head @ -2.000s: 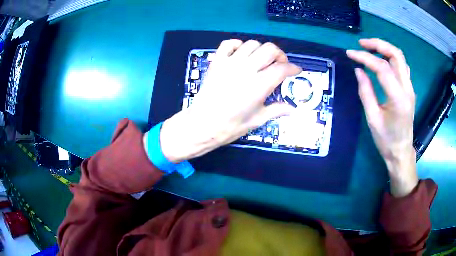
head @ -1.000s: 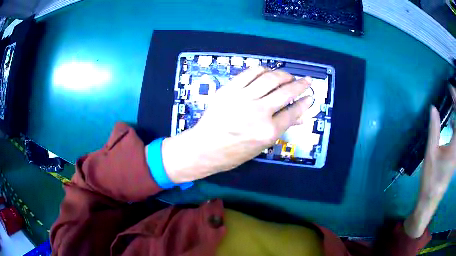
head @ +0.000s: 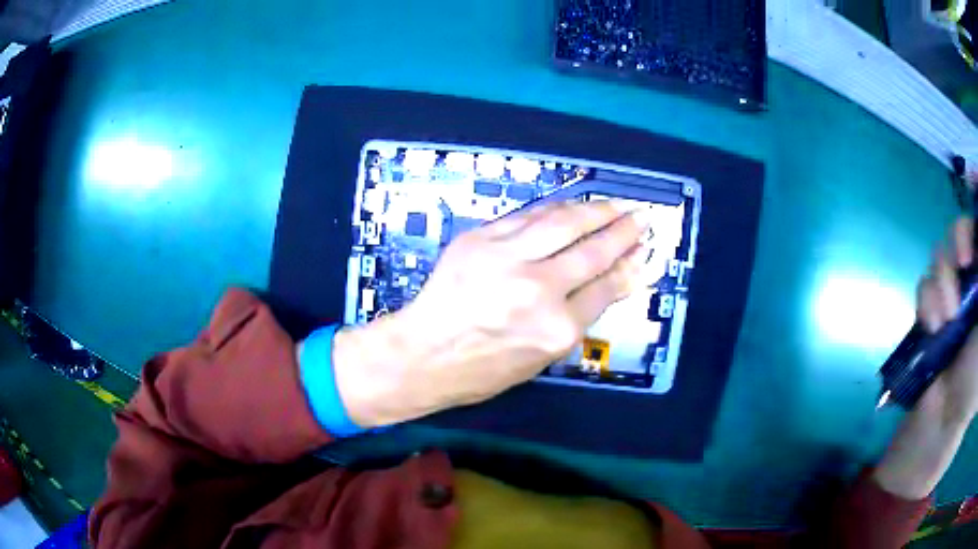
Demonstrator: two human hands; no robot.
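The silver-framed chassis with its mainboard (head: 416, 257) lies on a black foam pad (head: 515, 429). My left hand (head: 515, 295), with a blue wrist band (head: 321, 377), lies flat over the middle of the board, palm down. Its fingertips rest on the silver-white fan area (head: 663, 238) and cover most of it. A black heat pipe (head: 633, 189) runs along the upper right edge. My right hand (head: 949, 327), partly cut off and blurred at the right edge, is closed round a black electric screwdriver (head: 914, 370), its tip pointing down left.
A black screw tray (head: 654, 48) full of glinting dots stands at the back, cut off by the top edge. A white ribbed rail (head: 874, 91) runs behind it. The green mat (head: 204, 241) surrounds the foam pad. A dark object (head: 59, 349) lies beyond the mat's left edge.
My right hand has moved from beside the chassis to the far right and taken hold of the screwdriver. My left hand has flattened onto the fan area. The view has shifted slightly.
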